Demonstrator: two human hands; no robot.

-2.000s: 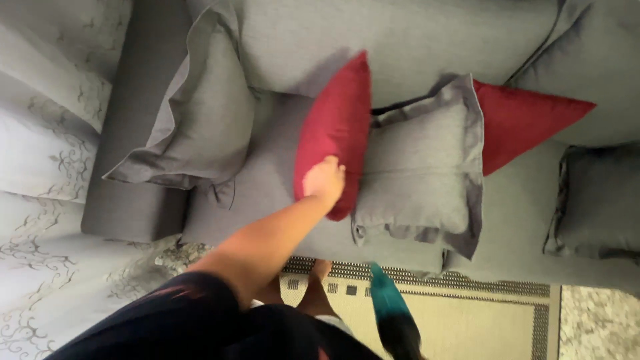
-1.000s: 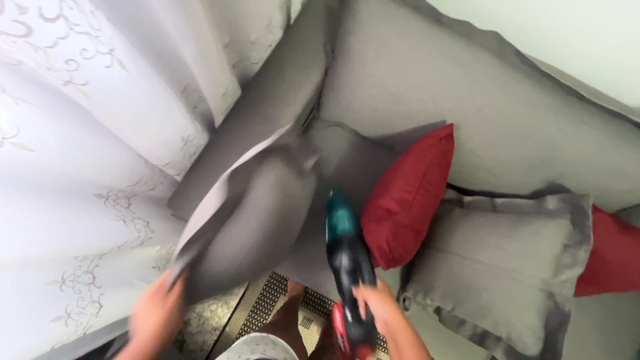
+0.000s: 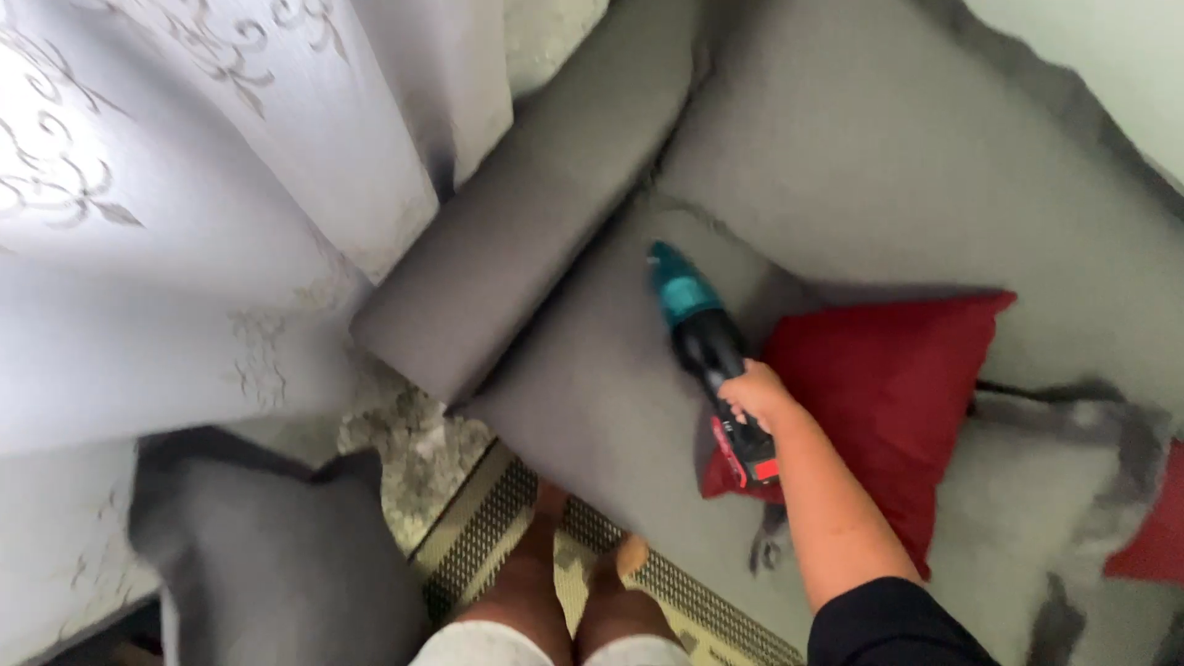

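Observation:
My right hand (image 3: pixel 757 396) grips the handle of a black handheld vacuum cleaner (image 3: pixel 710 347) with a teal clear nozzle and a red part at its rear end. The nozzle points toward the inner corner of the grey sofa seat (image 3: pixel 592 361), close to the armrest. A red cushion (image 3: pixel 869 388) lies just right of the vacuum, partly behind my forearm. At the lower left is a grey flanged cushion (image 3: pixel 277 555), off the sofa. My left hand is not in view.
The grey armrest (image 3: pixel 546 194) runs diagonally beside a white embroidered curtain (image 3: pixel 213 213). Another grey cushion (image 3: pixel 1036 490) and a second red one (image 3: pixel 1152 518) are at the right. My bare feet are on a patterned rug (image 3: pixel 518 490) by the sofa's front edge.
The grey cushion by the armrest has moved off the seat to the lower left. My left hand has left the view. The vacuum's nozzle now points at the uncovered seat corner.

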